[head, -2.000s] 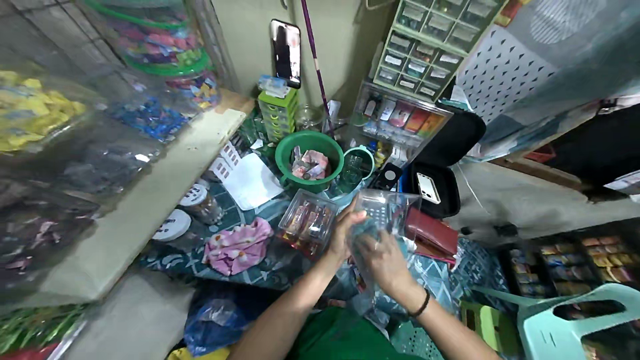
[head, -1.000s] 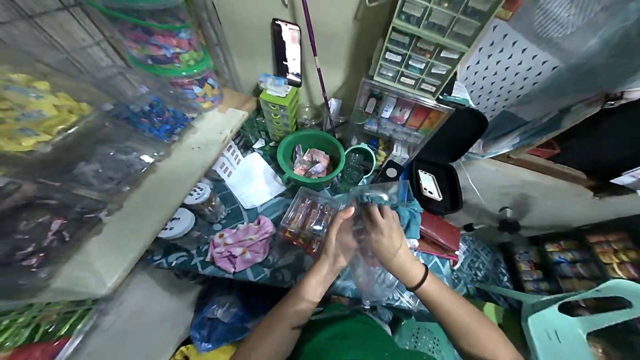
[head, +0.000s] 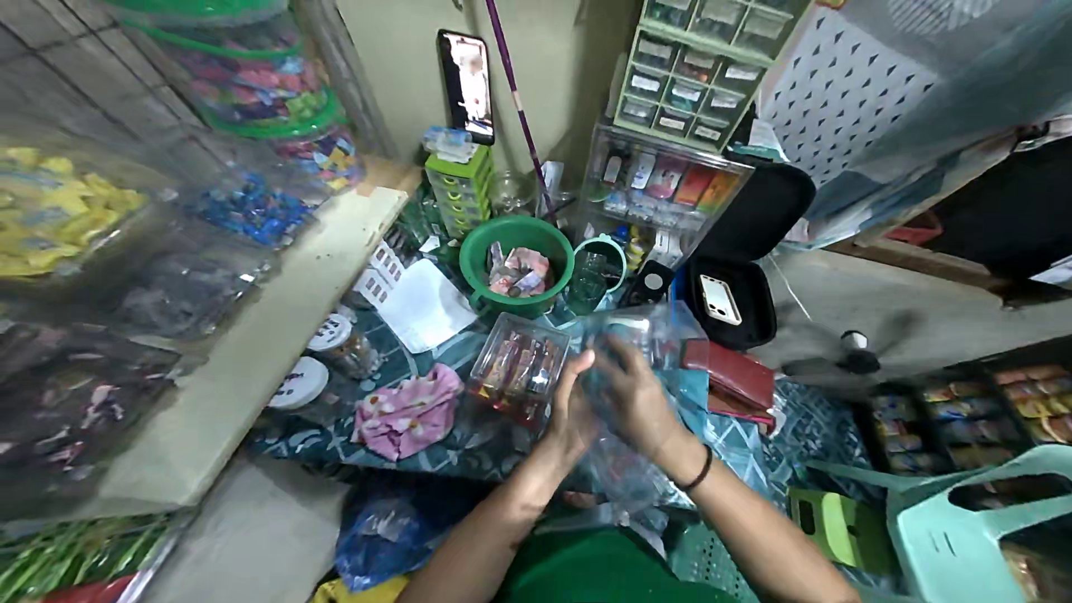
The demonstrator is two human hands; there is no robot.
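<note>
A clear plastic bag (head: 624, 456) hangs between my hands over the front of the patterned tablecloth. My left hand (head: 574, 410) holds its left side, thumb up. My right hand (head: 632, 394) is blurred at the bag's upper part; whether its fingers grip the plastic is unclear. Just left of my hands stands a clear plastic box (head: 519, 364) of small wrapped items. Behind it is a green plastic basin (head: 517, 239) with what look like crumpled banknotes. A pink patterned cloth (head: 409, 412) lies left of the box, and a dark red wallet (head: 729, 375) lies to the right.
Lidded jars (head: 300, 383) stand at the left, beneath a wooden shelf (head: 260, 335) edge. A white paper (head: 425, 306) lies near the basin. Behind are a green mini drawer unit (head: 461, 191) and a propped phone (head: 467, 86). An open black case (head: 729, 301) holds another phone. A green plastic chair (head: 980, 519) stands right.
My right hand has come out of the bag's upper part, where its fingers were a second ago, and now blurs beside my left hand. The left hand still holds the bag.
</note>
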